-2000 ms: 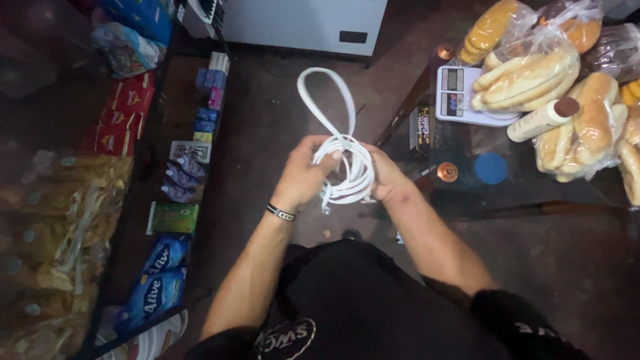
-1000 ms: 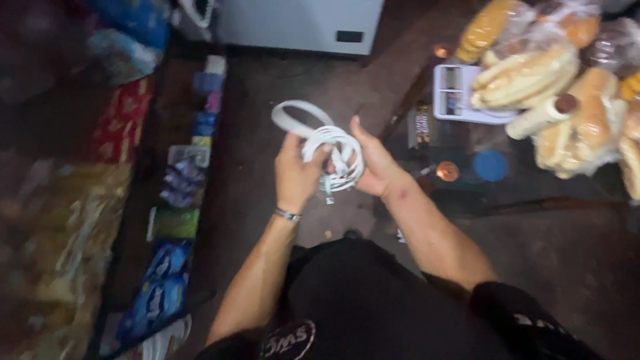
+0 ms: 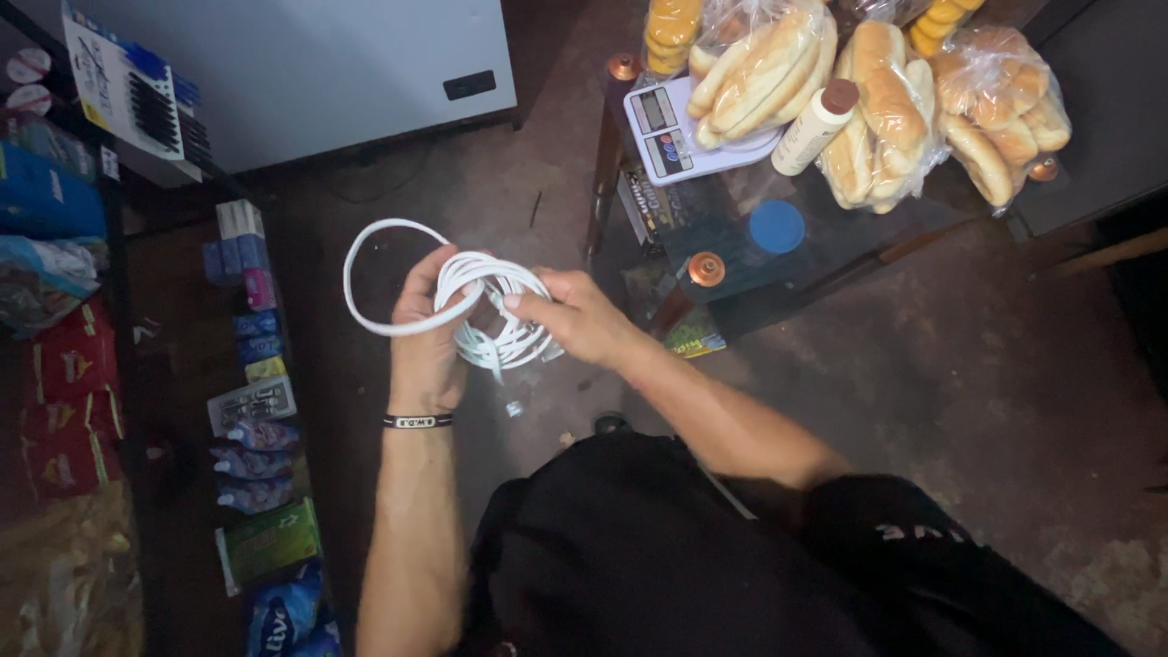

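Note:
A coiled white cable (image 3: 497, 319) is held between my two hands in front of my body, above the floor. My left hand (image 3: 427, 338), with a dark band on its wrist, grips the coil's left side, its fingers partly behind the loops. My right hand (image 3: 584, 319) pinches the coil's right side with the thumb on top. One larger loop of the cable sticks out to the left, over my left hand. A small clear plastic-like connector end (image 3: 513, 410) hangs just under the coil.
At the right, a glass table (image 3: 730, 274) carries a white kitchen scale (image 3: 659, 137), bagged bread rolls (image 3: 885, 100), a bottle (image 3: 815, 128) and a blue disc (image 3: 776, 226). Shelves with packets (image 3: 269, 538) run along the left. A white appliance (image 3: 347, 64) stands ahead.
The larger cable loop, which pointed forward two seconds ago, now lies out to the left. Both hands have stayed on the coil. The view has shifted toward the right.

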